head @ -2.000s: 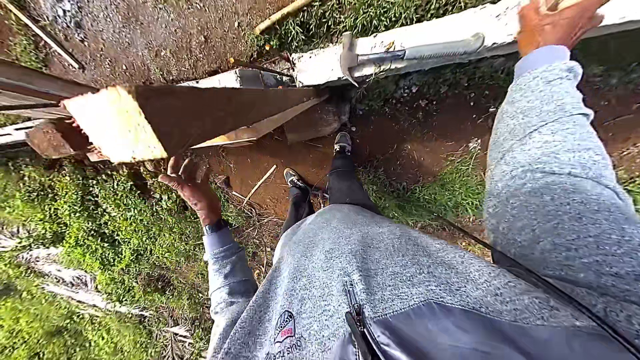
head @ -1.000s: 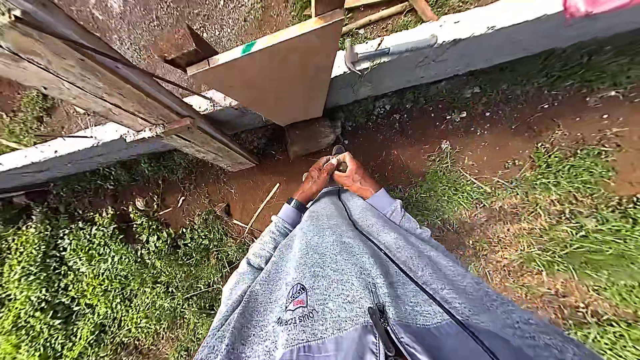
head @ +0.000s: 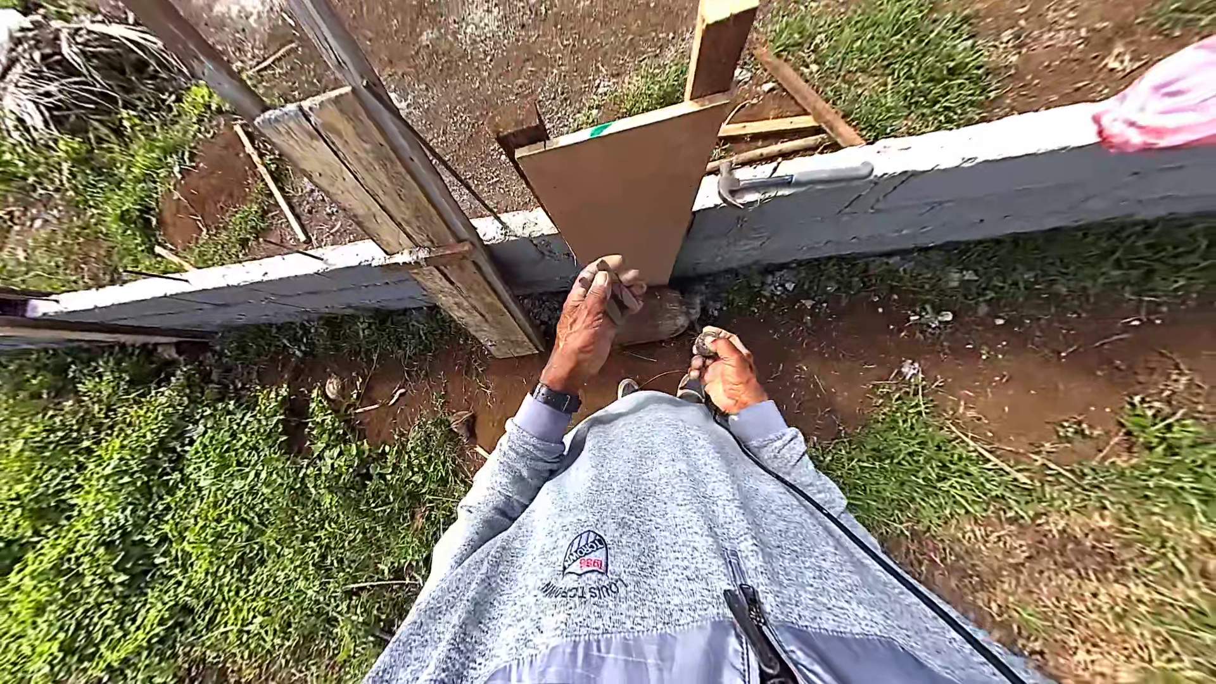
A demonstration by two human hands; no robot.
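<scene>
My left hand is raised in front of a brown plywood panel, its fingers curled; whether something small is in them I cannot tell. Lower and to the right, my right hand is closed around a small dark object whose kind is unclear. The panel stands against a low whitewashed block wall, with a wooden post behind its top edge. A claw hammer with a grey handle lies on top of the wall, right of the panel. A stone or block sits at the panel's foot.
Upright wooden boards lean across the wall on the left. A pink and white cloth or bag rests on the wall at the right. Loose sticks lie beyond the wall. Green plants cover the ground at lower left.
My hands were together one second ago and are now apart, the left one raised toward the panel. Two seconds ago my right hand was up at the wall's right end. The view has swung considerably.
</scene>
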